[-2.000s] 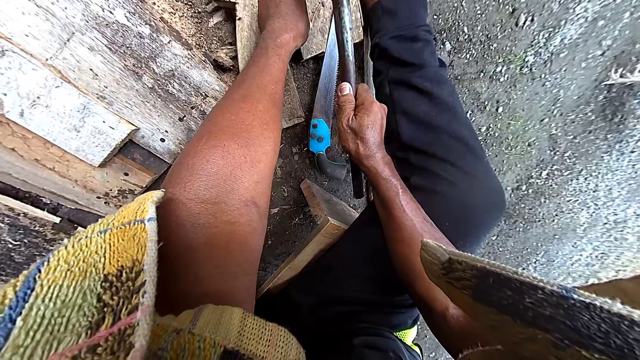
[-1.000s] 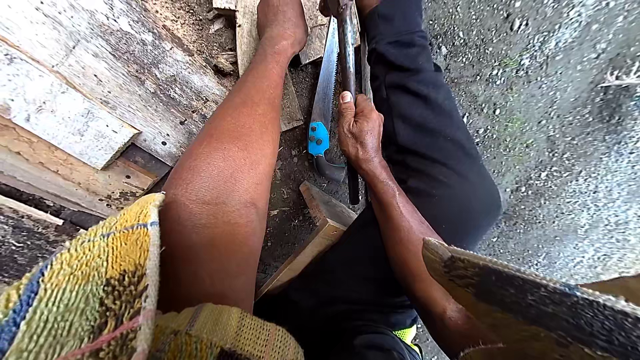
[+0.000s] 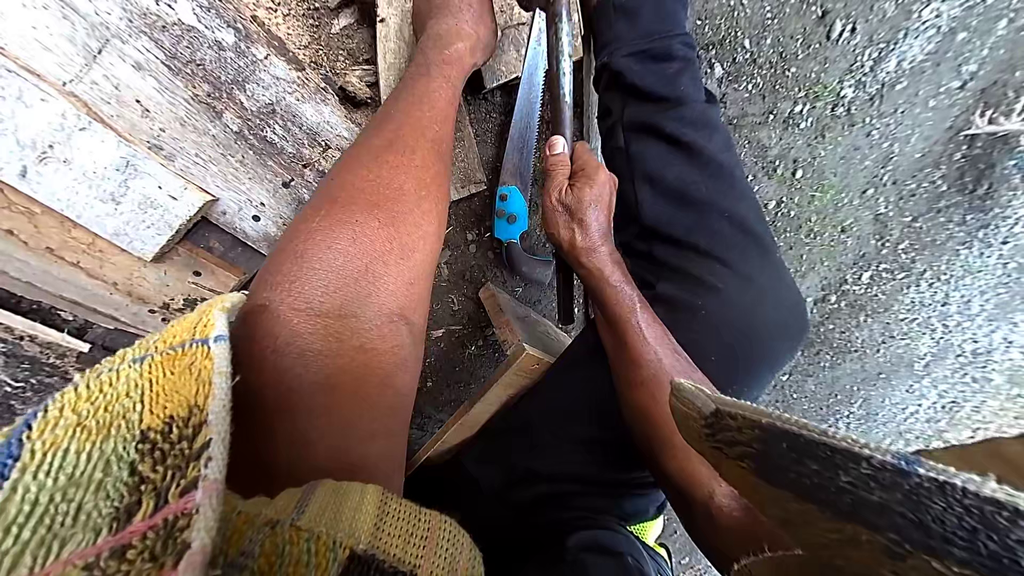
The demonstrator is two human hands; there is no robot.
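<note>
My right hand (image 3: 580, 196) is closed around a long, dark, round rod (image 3: 562, 88), thumb laid along it. The rod runs from the top edge to just below the fist, beside my trousered leg. Close on its left lies a handsaw (image 3: 524, 132) with a toothed steel blade, a blue bracket and a dark curved grip; neither hand holds it. My bare left forearm reaches up to the top edge, where only the base of my left hand (image 3: 460, 32) shows, by some wooden boards (image 3: 472, 156). The fingers are cut off by the frame, so their hold is hidden.
Weathered planks (image 3: 192, 88) lie at the left. A joined wooden piece (image 3: 512, 376) sits between my left arm and black trousers (image 3: 696, 200). Gritty ground (image 3: 864, 240) spreads at the right. Loose woven sleeves (image 3: 120, 448) hang low in view.
The rod has tilted slightly, its upper part shifting right and its lower end a little left. My right hand keeps its grip. The saw lies where it was.
</note>
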